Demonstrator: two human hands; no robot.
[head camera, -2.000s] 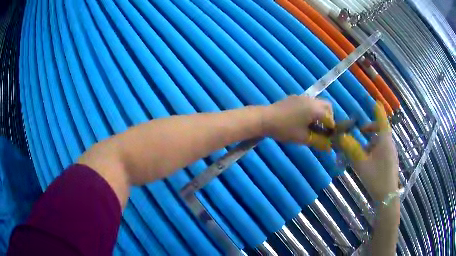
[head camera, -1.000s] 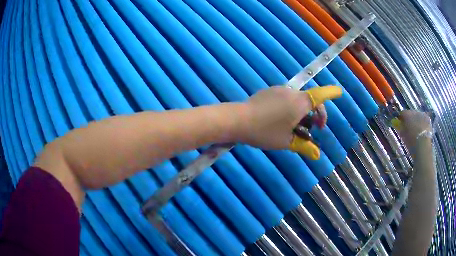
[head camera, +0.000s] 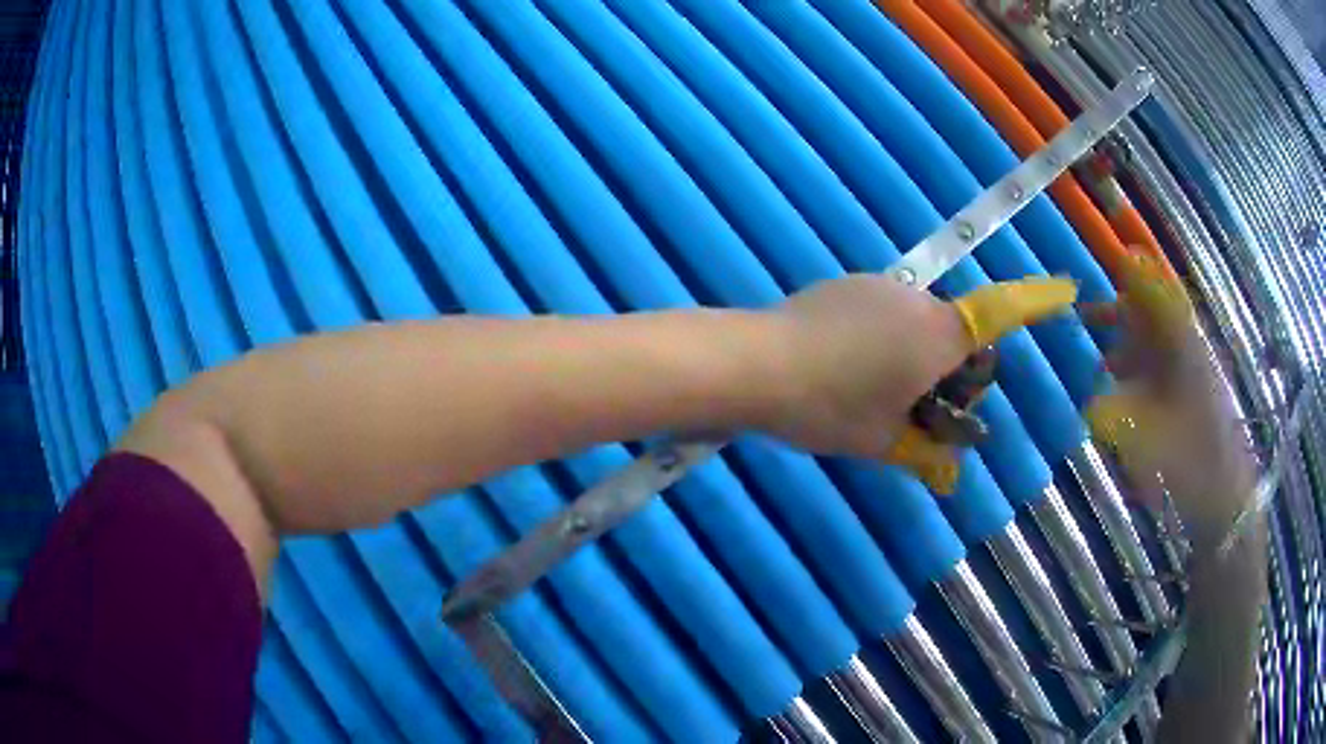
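A flat silver metal frame (head camera: 582, 523) with rivet-like dots lies over the blue ridged sleeves (head camera: 436, 175) and bare steel tubes. My left hand (head camera: 887, 364), with yellow covers on some fingers, is above the frame's long bar and hides part of it. It holds small dark metal clips (head camera: 955, 395) in curled fingers, with the index finger stretched out. My right hand (head camera: 1163, 385), also with yellow finger covers, is blurred at the right, over the tube ends. Its fingers look spread; whether it holds a small piece cannot be seen.
Two orange sleeves (head camera: 1003, 95) run beyond the blue ones at the upper right. Bare steel tubes (head camera: 1003, 596) lie at the lower right, with thin pins or wires across. More shiny tubes (head camera: 1287, 160) curve along the right edge.
My right hand has come back from the far right tube ends towards my left hand. My left hand still holds the clips. The view has shifted slightly.
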